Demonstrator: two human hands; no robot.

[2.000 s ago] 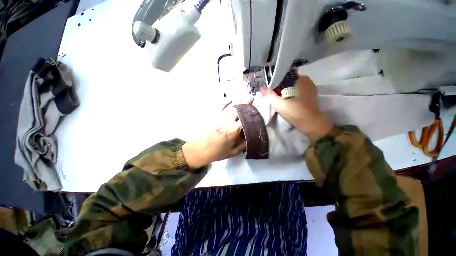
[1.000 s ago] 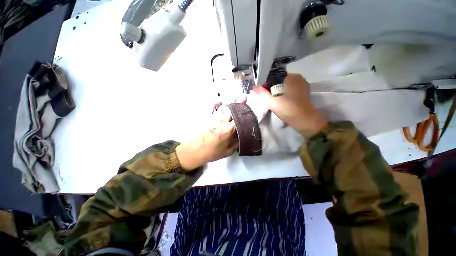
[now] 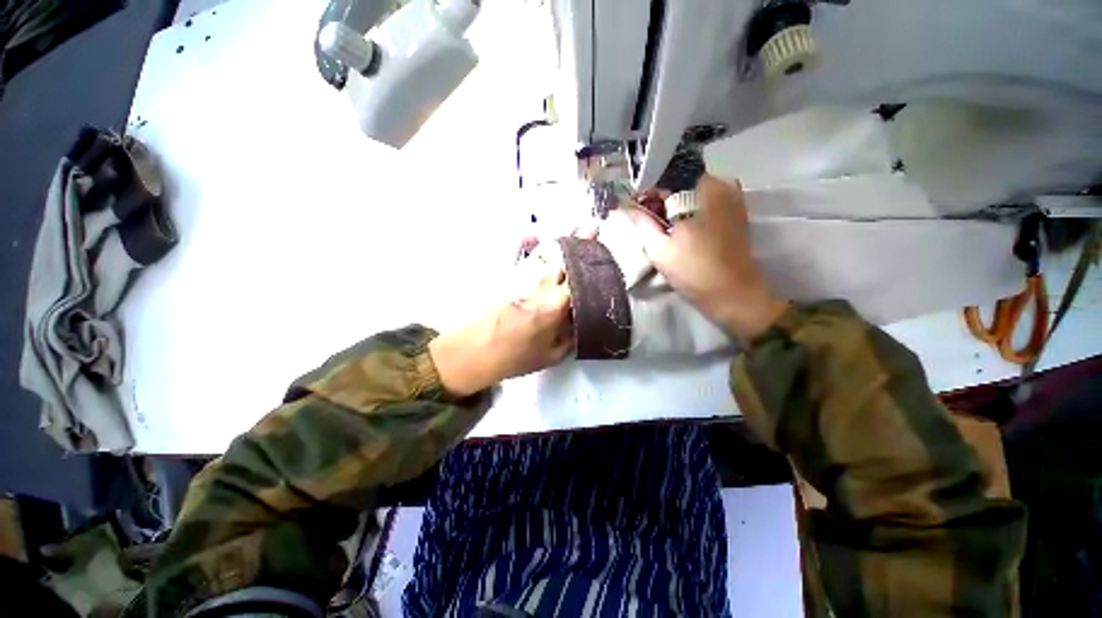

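Note:
A dark brown cuff band (image 3: 598, 299) stands as a loop around pale cloth in front of the sewing machine. The pale garment piece (image 3: 671, 324) extends to the right of the band. My left hand (image 3: 517, 328) holds the band and cloth from the left, its fingers partly hidden inside the loop. My right hand (image 3: 713, 260) holds the pale cloth near the needle, with a thin pointed tool (image 3: 648, 213) at its fingertips. The presser foot (image 3: 602, 181) is just beyond the fingers; its contact with the cloth is unclear.
The white machine head (image 3: 701, 73) rises at top right, with a cream knob (image 3: 788, 51). A white lamp (image 3: 413, 79) hangs at top left of it. Folded grey garment pieces (image 3: 79, 314) with dark bands lie far left. Orange-handled scissors (image 3: 1013, 324) lie at the right edge.
The view has shifted slightly. My right fingertips have shifted by the needle and the thin tool now shows there. The band stays in my left hand, nearly in the same place.

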